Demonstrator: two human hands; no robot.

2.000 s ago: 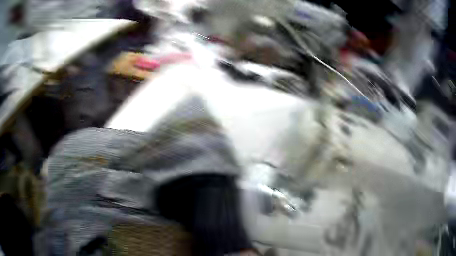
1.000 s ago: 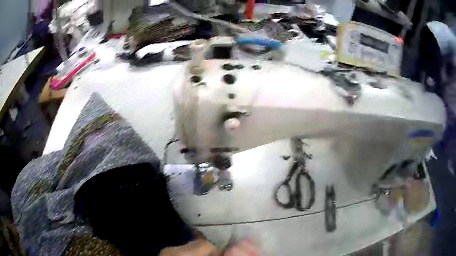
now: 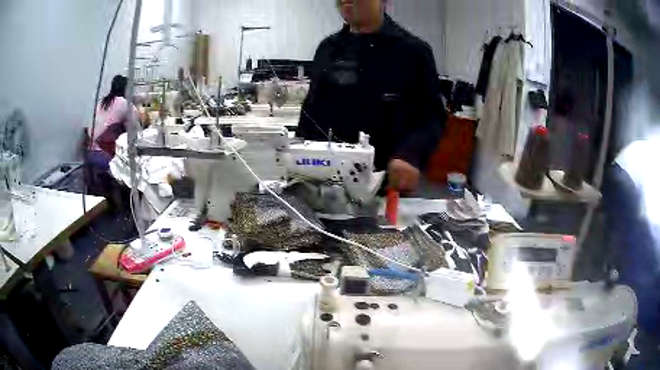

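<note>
No hand of mine is in the picture. The speckled grey fabric [image 3: 192, 340] with a brown-gold band lies at the bottom left, on the left part of the white table [image 3: 239, 307]. It is cut off by the lower edge. The white sewing machine head [image 3: 434, 332] shows at the bottom right, with dark round holes on top. Its needle area is below the picture.
Behind the machine are a cream control panel [image 3: 532, 260], a white box [image 3: 450, 285], piled speckled fabric [image 3: 271, 224] and a pink-red object [image 3: 152, 253]. A person in dark clothes [image 3: 369, 87] stands at a facing JUKI machine [image 3: 318, 162]. Thread cones [image 3: 533, 159] stand right.
The view has lifted from the table to the room. The hands at the lower edge, the scissors, the snips and the black fabric part have left the picture.
</note>
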